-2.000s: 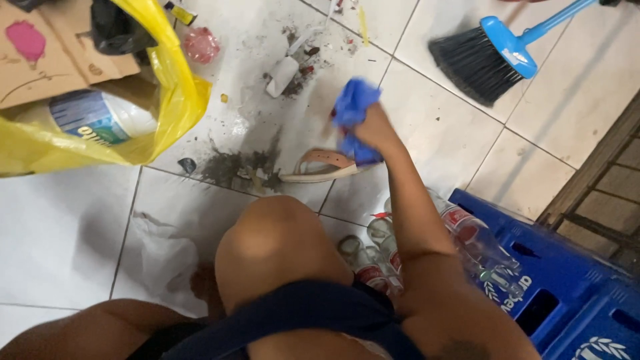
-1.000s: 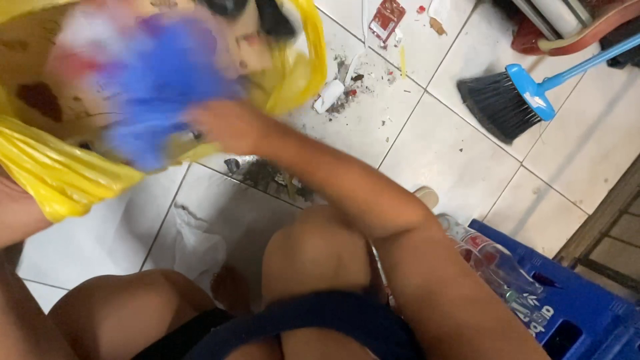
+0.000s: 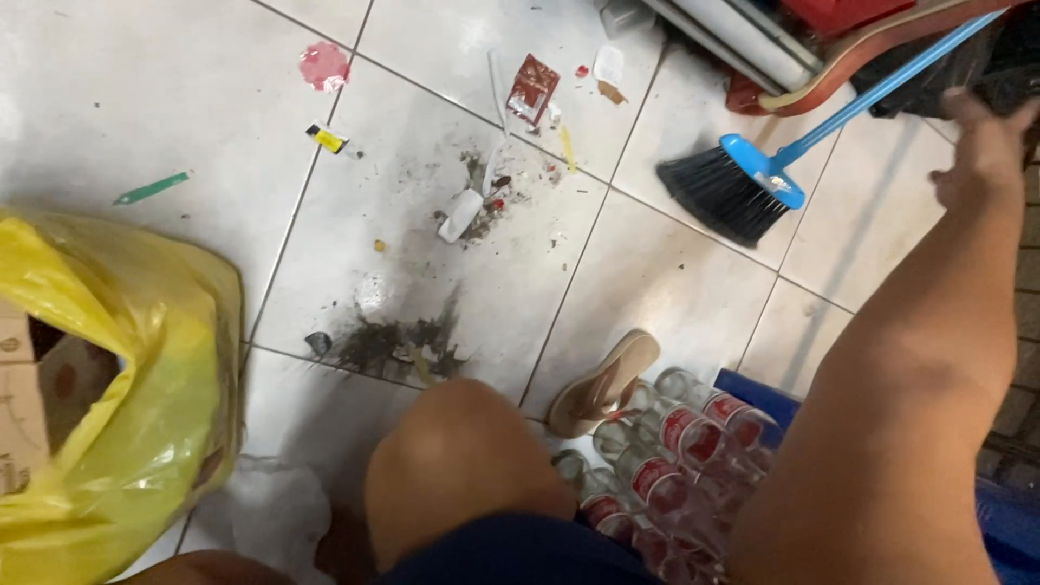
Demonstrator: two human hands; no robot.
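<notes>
My right hand (image 3: 983, 150) is at the upper right with its fingers apart, beside a black plastic bag (image 3: 934, 73) and the end of a broom's blue handle (image 3: 894, 77); it seems to hold nothing. The black bristles of the broom (image 3: 727, 195) lie on the tiles. My left hand is out of view. At the left stands a yellow plastic bag (image 3: 175, 366) with cardboard (image 3: 16, 406) inside. Dark dirt (image 3: 398, 345), a white plastic piece (image 3: 461, 216), a red-brown sachet (image 3: 533, 88) and a small yellow-and-black tube (image 3: 327, 138) lie on the floor.
Several glass bottles (image 3: 686, 435) with red labels lie near my knee, next to a blue crate (image 3: 756, 398). A flip-flop (image 3: 605, 382) lies by them. A green strip (image 3: 152, 188) and a pink flat piece (image 3: 325, 67) are on the tiles. A red-edged object with metal tubes (image 3: 756, 49) stands at the top right.
My right hand was over the yellow bag with a blue item a second ago; it is now at the far right without that item. The view has shifted.
</notes>
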